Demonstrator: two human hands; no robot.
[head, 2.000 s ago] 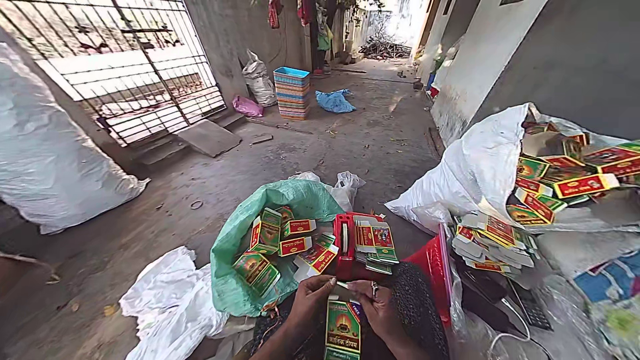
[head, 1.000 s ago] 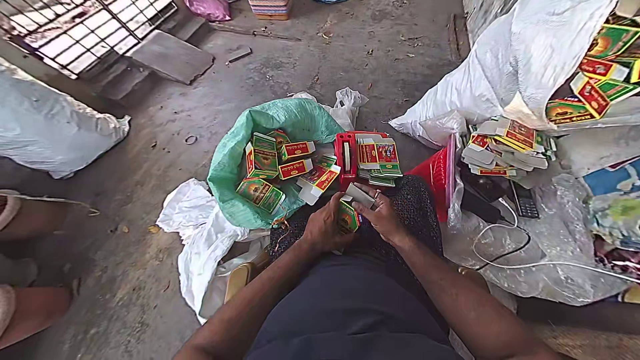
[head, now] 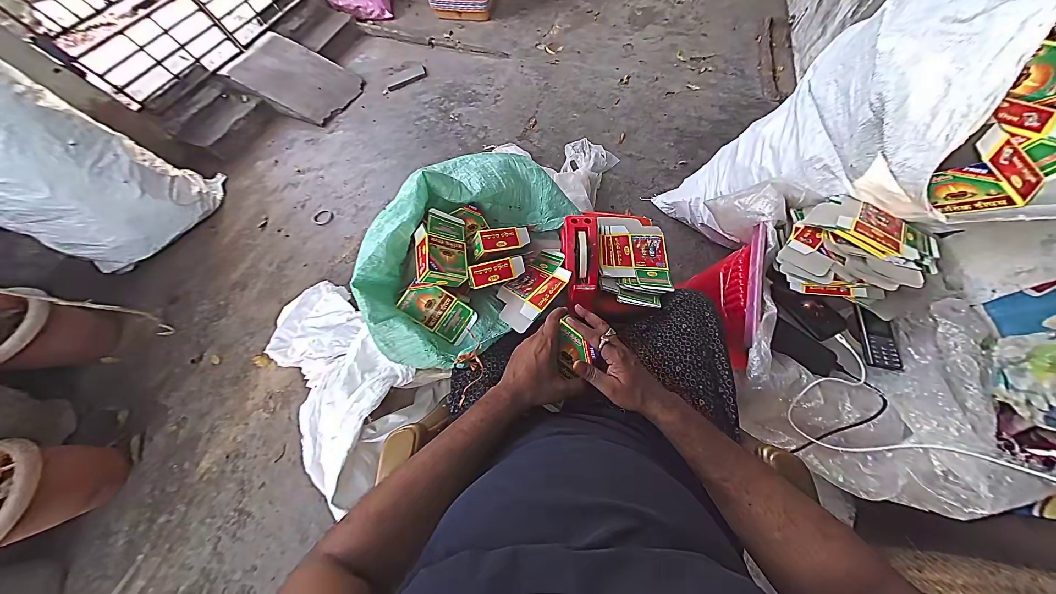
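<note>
Over my lap, my left hand (head: 535,363) and my right hand (head: 617,363) hold a small green and red printed carton (head: 571,348) between them. My right hand wears a ring. Just beyond, a red plastic container (head: 582,256) carries a stack of flat cartons (head: 635,252) on its right part. To its left, folded cartons (head: 441,247) lie in a green woven sack (head: 388,289) with its mouth open. One carton with unfolded white flaps (head: 535,289) lies between the sack's cartons and the red container.
At the right, a white woven sack (head: 833,107) spills cartons beside a pile of flat ones (head: 858,247). Near it are a keypad phone (head: 879,338), a white cable (head: 825,445) and clear plastic sheeting (head: 932,412). Clay-coloured pots (head: 62,491) and a large white sack (head: 91,173) stand left.
The view has tilted down since two seconds ago. The silvery item in my right hand one second ago no longer shows, and both hands have closed around the small carton.
</note>
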